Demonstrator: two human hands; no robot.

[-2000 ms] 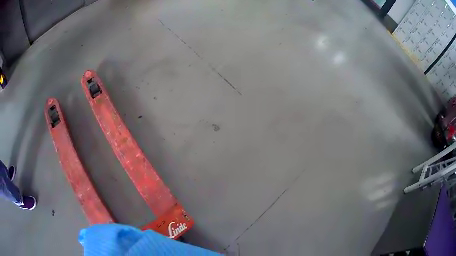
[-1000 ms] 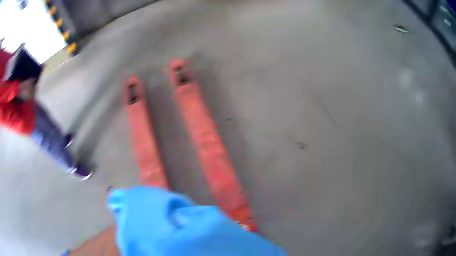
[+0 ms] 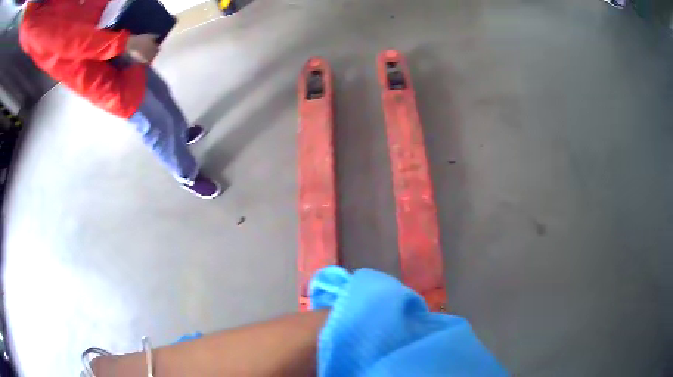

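Observation:
The red pallet truck (image 3: 317, 177) shows only its two worn forks, lying low over the floor and pointing away from me, with nothing on them. Small dark rollers (image 3: 396, 76) sit in slots near the fork tips. My forearm with a bright blue sleeve (image 3: 406, 324) crosses the bottom and hides the forks' near ends. Thin bands (image 3: 148, 357) circle its wrist at the bottom left. A small blue patch shows behind the forearm. Both my hands are out of the picture. The handle is not visible.
A person in a red jacket (image 3: 74, 55) and blue trousers stands left of the forks, holding a dark folder (image 3: 147, 18). Their dark shoes (image 3: 203, 187) are on the grey floor (image 3: 546, 147). A yellow-and-black marking (image 3: 227, 6) shows at the top.
The forks have moved from the left to the middle of the view and point straighter ahead. The person now shows more fully at upper left. More of my bare forearm and its wrist bands shows.

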